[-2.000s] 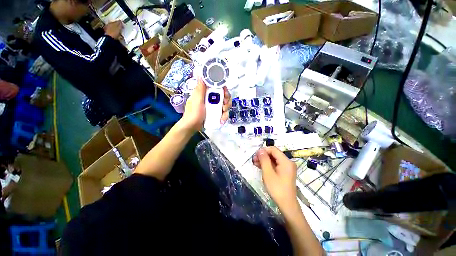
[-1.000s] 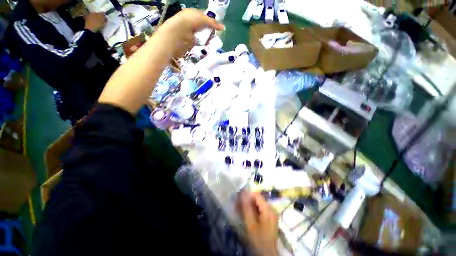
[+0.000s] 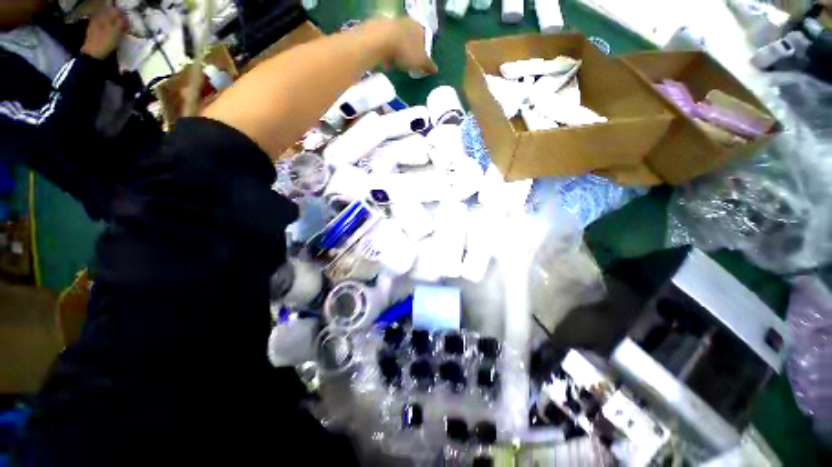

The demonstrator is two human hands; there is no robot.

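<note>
My left hand (image 3: 403, 46) is stretched out to the top of the view, slightly blurred. Its fingers are closed around a white fan body (image 3: 422, 20), whose upper end is cut off by the frame edge. My right hand is out of the picture. White fan bodies (image 3: 365, 137) lie in a heap below my left forearm. A clear blister tray (image 3: 429, 392) with rows of small dark panels lies nearer to me.
A brown carton (image 3: 584, 150) holds white shells, and another carton (image 3: 702, 150) holds pinkish parts. A metal box device (image 3: 721, 310) stands at right. Clear plastic bags (image 3: 757, 219) lie behind it. A person's hand (image 3: 105, 32) shows at top left.
My left hand has carried the white fan body from in front of me over the heap to the far side. My right hand has left the picture. The view has shifted toward the cartons.
</note>
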